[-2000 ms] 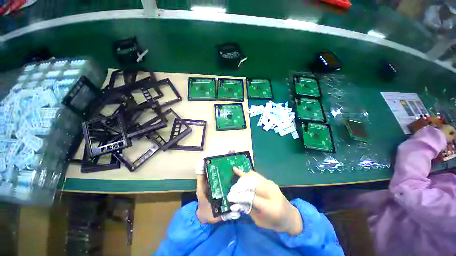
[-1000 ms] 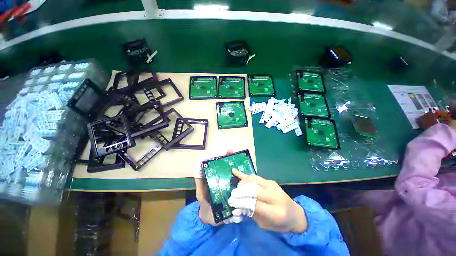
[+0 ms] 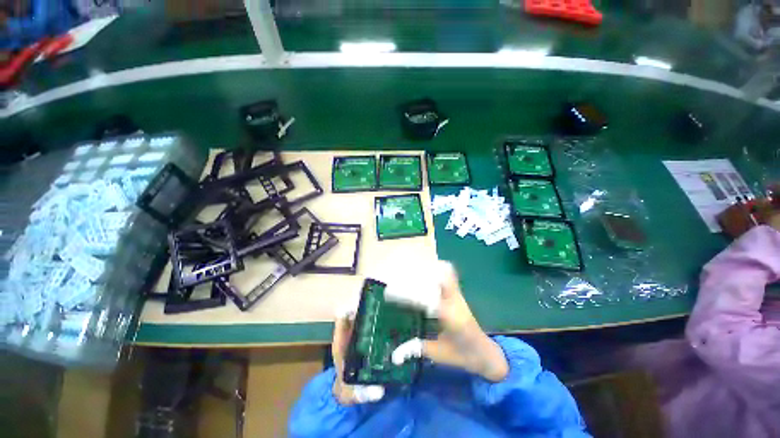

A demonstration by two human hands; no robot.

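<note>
A green circuit board in a black frame (image 3: 385,344) is held tilted near the bench's front edge. My left hand (image 3: 342,364) grips its left side and underside. My right hand (image 3: 462,334) is at its right side, with white-covered fingertips over the top and front of the board; this hand is partly blurred. More green circuit boards (image 3: 400,216) lie in rows on the beige sheet (image 3: 299,315) and to its right. A loose heap of white inserts (image 3: 475,214) lies beside them. Black frames (image 3: 338,248) lie tangled at left.
A clear blister tray (image 3: 94,329) heaped with pale-blue inserts is at far left. Black housings (image 3: 423,118) stand along the back before a metal rail (image 3: 385,60). Clear film (image 3: 590,291) and a printed sheet (image 3: 703,190) lie right. A person's pink sleeve (image 3: 735,287) is at far right.
The held board has turned to a steeper tilt. My right hand's fingers have moved up to its top edge. The view has tipped up, so the bench appears lower.
</note>
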